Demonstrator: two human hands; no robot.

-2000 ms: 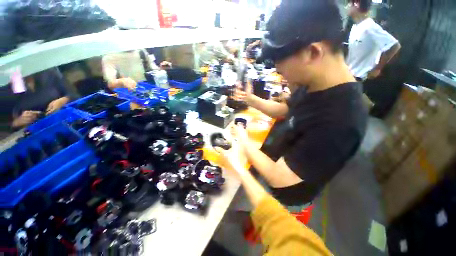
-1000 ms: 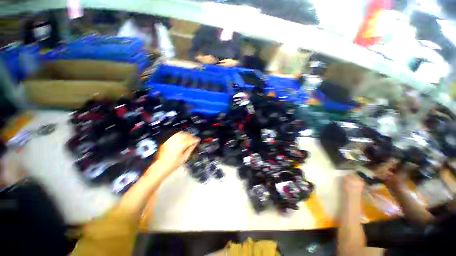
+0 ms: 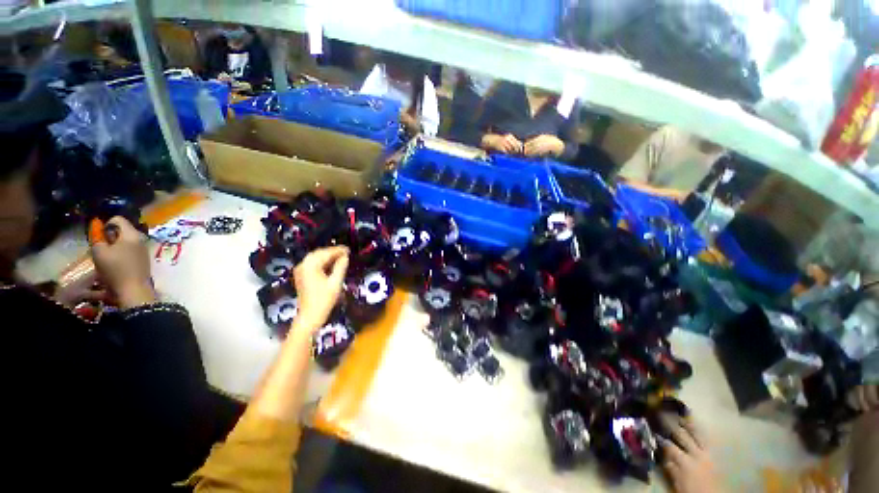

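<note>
My left hand [image 3: 322, 281], in a yellow sleeve, hangs over the left part of the pile, thumb and fingertips drawn together; whether they pinch something small cannot be told. Around and below it lie black camera housings with white notched light boards [image 3: 374, 286] and red wires. A loose cluster of small square lens modules [image 3: 467, 349] lies on the bench right of the hand. More housings [image 3: 631, 435] crowd to the right, some with silvery boards. My right hand is not in view.
Blue bins [image 3: 472, 207] and an open cardboard box [image 3: 289, 159] stand behind the pile. Orange tape [image 3: 361, 371] crosses the bench. A neighbour works at the left. Another bare hand [image 3: 686, 457] touches housings at lower right. A black box [image 3: 757, 356] stands at right.
The view has swung left from the neighbour on the right to the bench. Since the previous frame, the bare hand at right has come to the housings. My left hand stays over the pile.
</note>
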